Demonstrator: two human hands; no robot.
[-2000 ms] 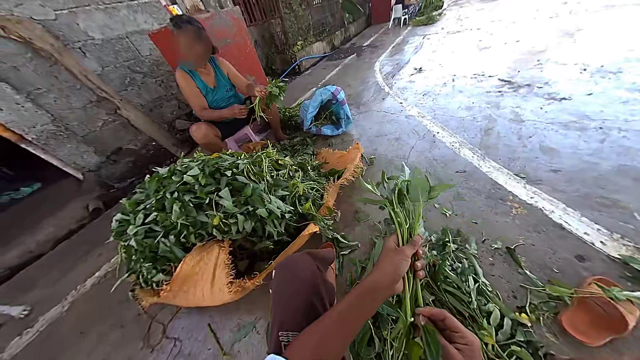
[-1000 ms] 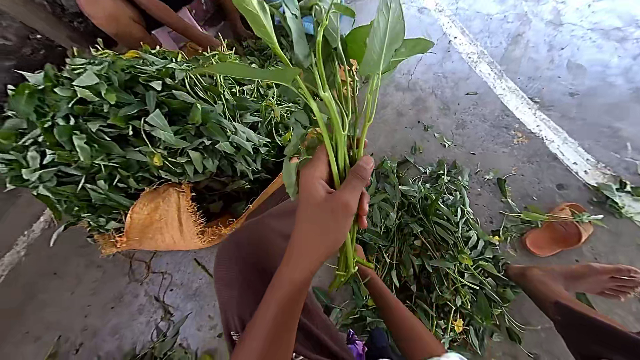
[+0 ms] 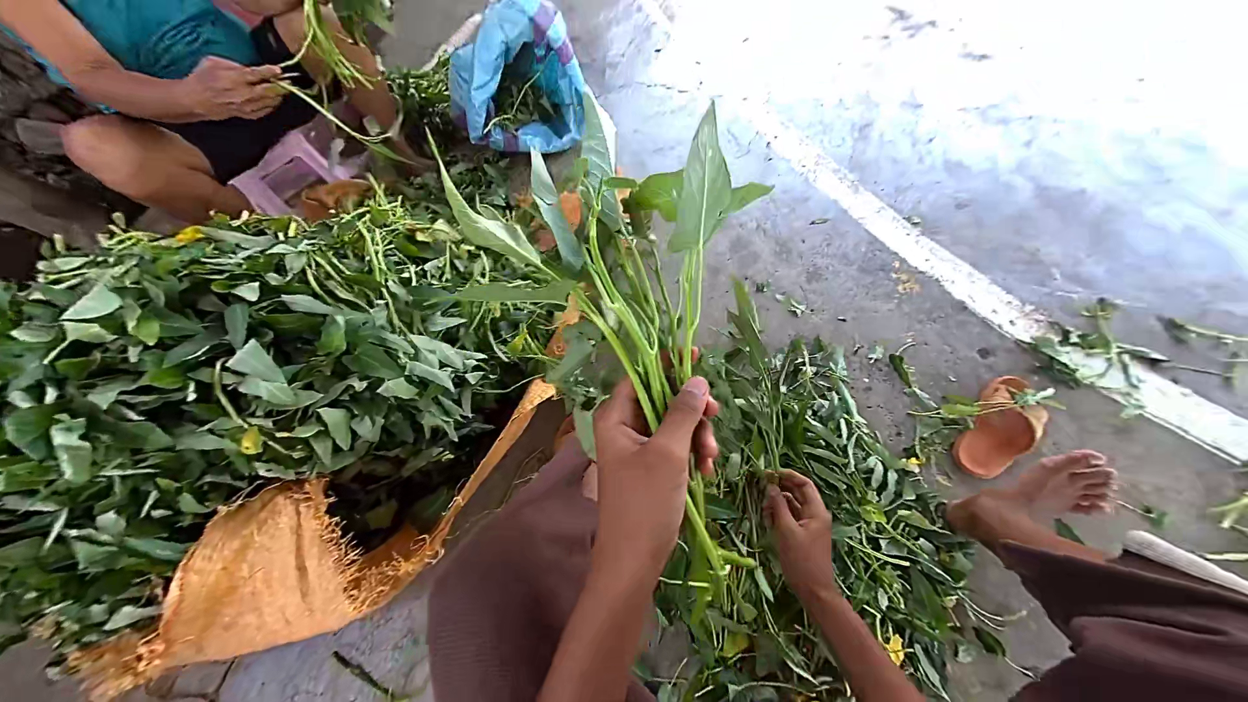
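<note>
My left hand [image 3: 653,439] is closed around a bunch of leafy green stems [image 3: 658,336], which looks like water spinach. The leaves fan out above the fist and the stem ends stick out below it. Lower and to the right, my right hand [image 3: 799,517] has its thumb and fingers pinched together on a stem in the loose pile of greens [image 3: 877,546] on the ground. A much larger heap of the same greens [image 3: 263,361] lies to the left on an orange woven sack [image 3: 263,565].
Another person [image 3: 185,88] sits at the upper left by a pink plastic stool [image 3: 288,171], holding stems. Beyond the heap stands a blue plastic bag [image 3: 478,83] with greens inside. An orange clog [image 3: 1001,429] lies near my bare foot [image 3: 1058,485]; a white painted line [image 3: 907,234] crosses the pavement.
My left hand keeps the bunch throughout. My right hand has moved from the stem ends below my left hand to the loose pile on the right. The view has swung down and back up.
</note>
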